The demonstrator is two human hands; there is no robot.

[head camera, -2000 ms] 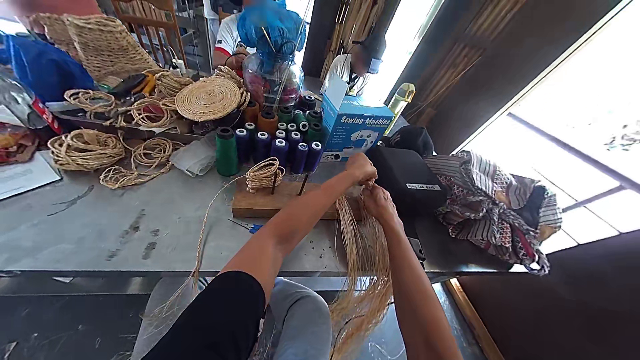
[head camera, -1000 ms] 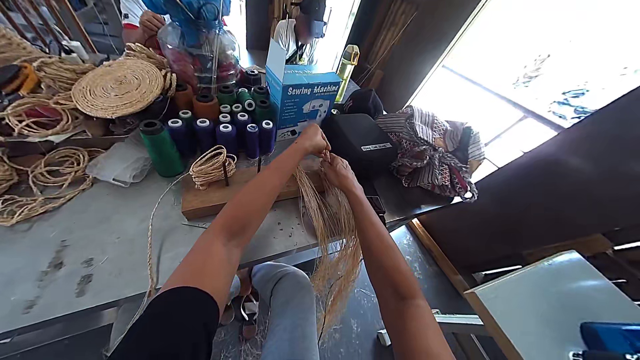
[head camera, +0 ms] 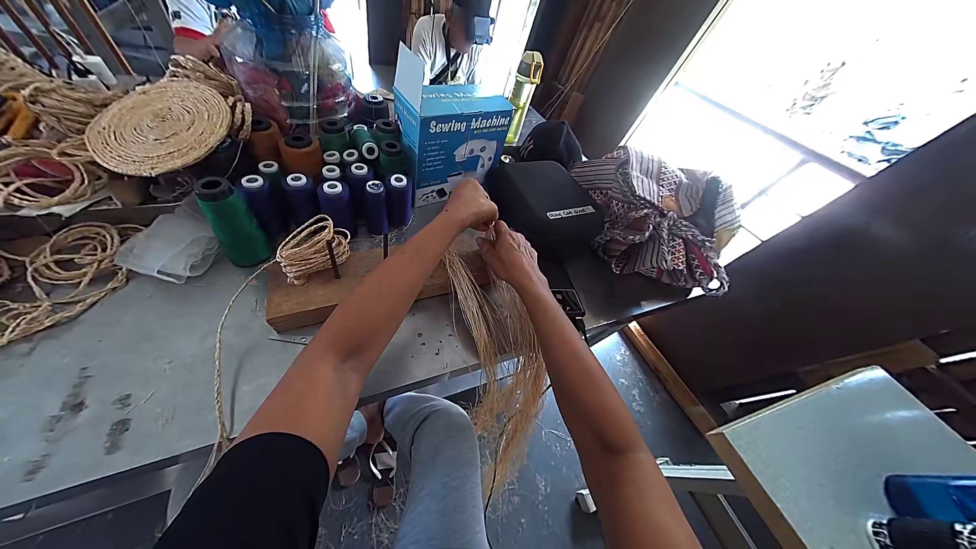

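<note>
Loose straw-coloured plant fibres (head camera: pixel 488 343) hang from my hands over the table's front edge. My left hand (head camera: pixel 470 204) is closed on strands at their upper end, above the right end of a wooden board (head camera: pixel 305 300). Touching it from below right, my right hand (head camera: pixel 509 253) pinches the strands between its fingers. The fingertips are partly hidden. A coil of braided cord (head camera: pixel 311 250) sits around an upright metal peg (head camera: pixel 333 261) on the board, its loose length trailing off the table at the left. A second peg (head camera: pixel 386 245) stands bare beside it.
Thread spools (head camera: pixel 335 200), a sewing machine box (head camera: pixel 457 137) and a black case (head camera: pixel 543 202) stand behind the board. Patterned cloth (head camera: pixel 648 213) lies at right; rope coils (head camera: pixel 72 263) and a woven round mat (head camera: pixel 158 127) are at left. People are beyond the table.
The view has swung right and down. Both hands stay together at the top of the fibres, over the board's right end.
</note>
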